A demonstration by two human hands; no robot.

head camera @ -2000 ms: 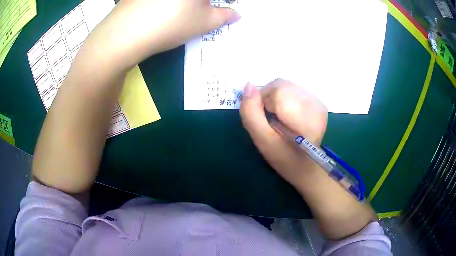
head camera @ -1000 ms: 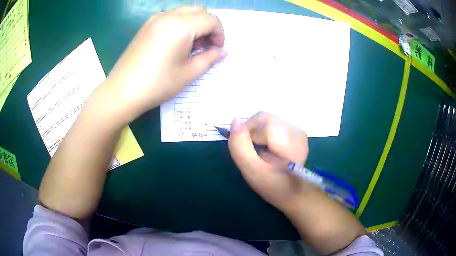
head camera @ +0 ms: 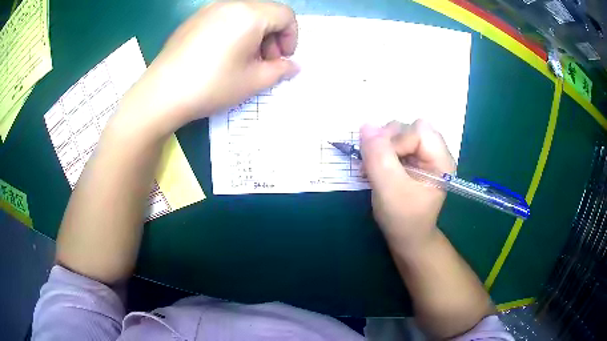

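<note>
A large white record sheet point(head camera: 286, 146) lies on the green table, washed out over much of its area, with table lines at its left and lower parts. My right hand point(head camera: 409, 166) holds a gel pen point(head camera: 479, 191) with a clear barrel and blue cap. Its dark tip is at the sheet's lower middle; whether it touches the paper I cannot tell. My left hand point(head camera: 246, 56) rests over the sheet's upper left edge, fingers curled. Whether it holds anything under the fingers cannot be seen.
A white boxed slip point(head camera: 83, 110) lies at left over a yellow sheet point(head camera: 180, 180), partly under my left forearm. Yellow slips point(head camera: 23, 60) lie at upper left. Green labels point(head camera: 576, 78) and yellow tape point(head camera: 532, 193) mark the table. Stacked ribbed trays point(head camera: 579, 233) stand at right.
The view has shifted, so the sheet shows lower and further left than at first. My right hand and pen have moved right along the sheet's lower part. My left hand stays near its upper left.
</note>
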